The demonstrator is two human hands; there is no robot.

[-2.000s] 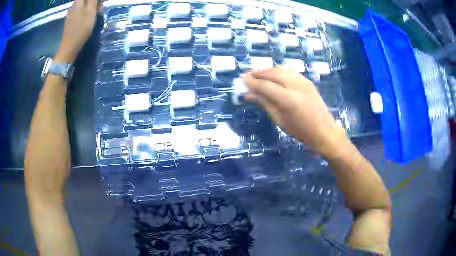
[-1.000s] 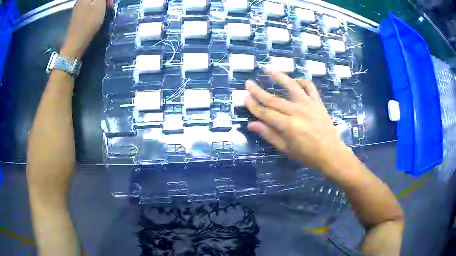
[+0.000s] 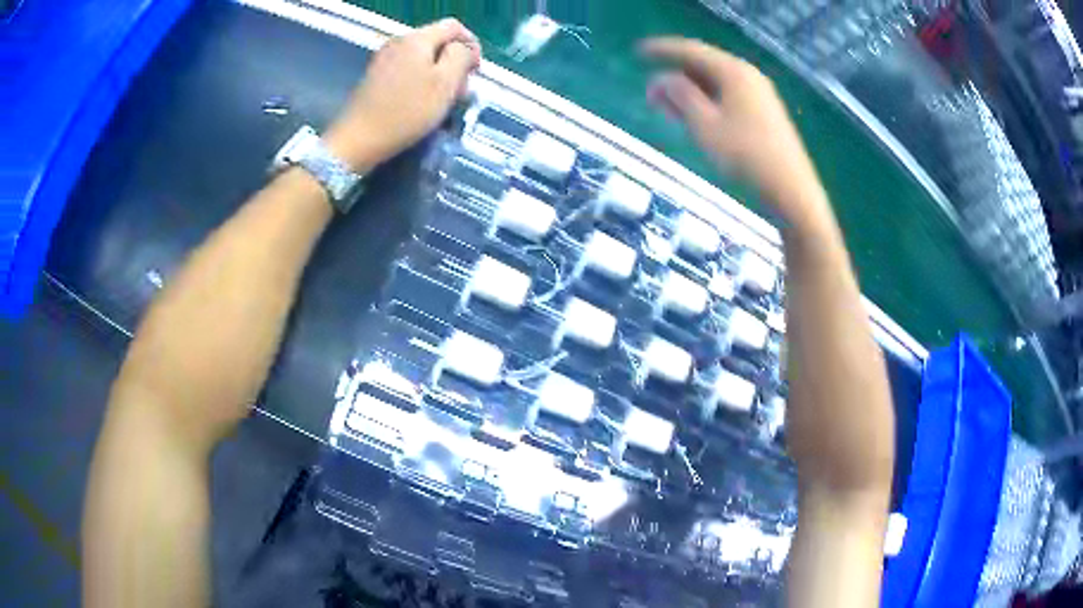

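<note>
A clear blister tray (image 3: 392,410) lies tilted in the view on the dark bench, with rows of white wired units (image 3: 564,400) in its upper pockets; pockets along its near edge hold no unit. A single white wired unit (image 3: 534,36) with thin leads lies on the green conveyor belt (image 3: 618,89). My left hand (image 3: 416,89) rests with curled fingers on the conveyor rail at the tray's upper left corner. My right hand (image 3: 724,113) is over the belt, slightly blurred, fingers apart and empty, to the right of that unit. My right forearm covers the tray's right part.
Blue plastic bins stand at the left (image 3: 71,107) and right (image 3: 956,463) ends of the bench. A loose white piece (image 3: 895,534) is beside the right bin. Small scraps (image 3: 274,107) lie on the dark bench left of the tray. Stacked clear trays (image 3: 950,190) are beyond the belt.
My right hand has left the unit in the tray's lowest filled row and moved up over the belt. The view has turned and shifted, showing more belt. My left hand stays at the rail.
</note>
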